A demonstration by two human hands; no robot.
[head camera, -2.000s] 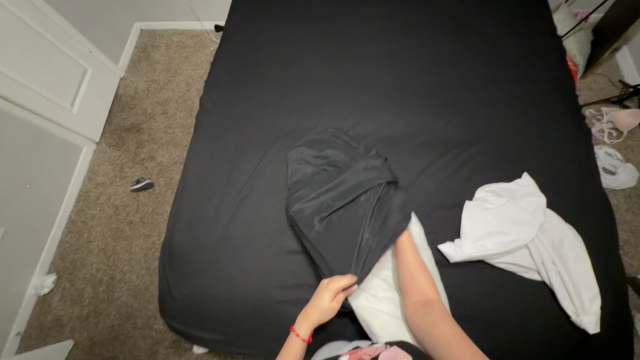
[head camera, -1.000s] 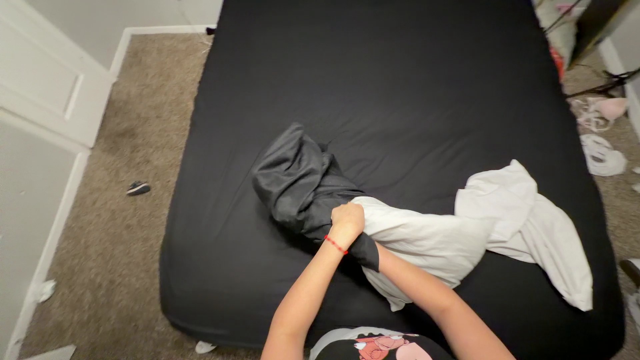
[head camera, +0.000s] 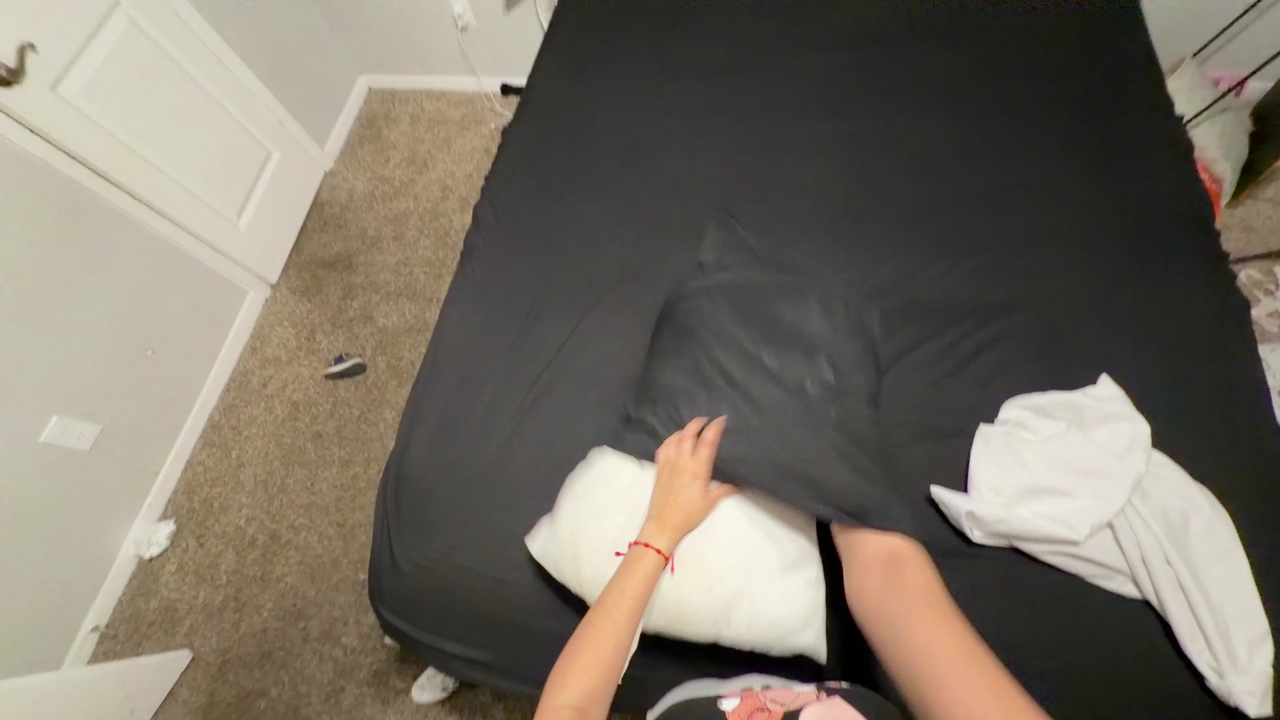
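Note:
A black pillowcase [head camera: 770,370] lies spread on the black fitted sheet, its open edge toward me. Part of a white pillow [head camera: 740,570] sticks out of that edge, and the rest is under the dark cloth. My left hand [head camera: 690,475] is at the edge of the pillowcase, on top of the pillow, with fingers bent; whether it pinches the cloth is unclear. My right forearm reaches under the pillowcase at its right side, so my right hand is hidden inside. To the right, a crumpled white cloth [head camera: 1070,470] lies on the bed.
The bed [head camera: 850,120] with its black sheet fills the middle. On the carpet at the left lie a small dark shoe [head camera: 345,366] and a white scrap [head camera: 154,539]. A white door [head camera: 170,110] is at the upper left. More belongings stand beyond the bed's right edge.
The pillowcase, bunched around the pillow a second ago, is now spread flatter. The pillow has moved left, and my right hand has gone out of sight under the dark cloth.

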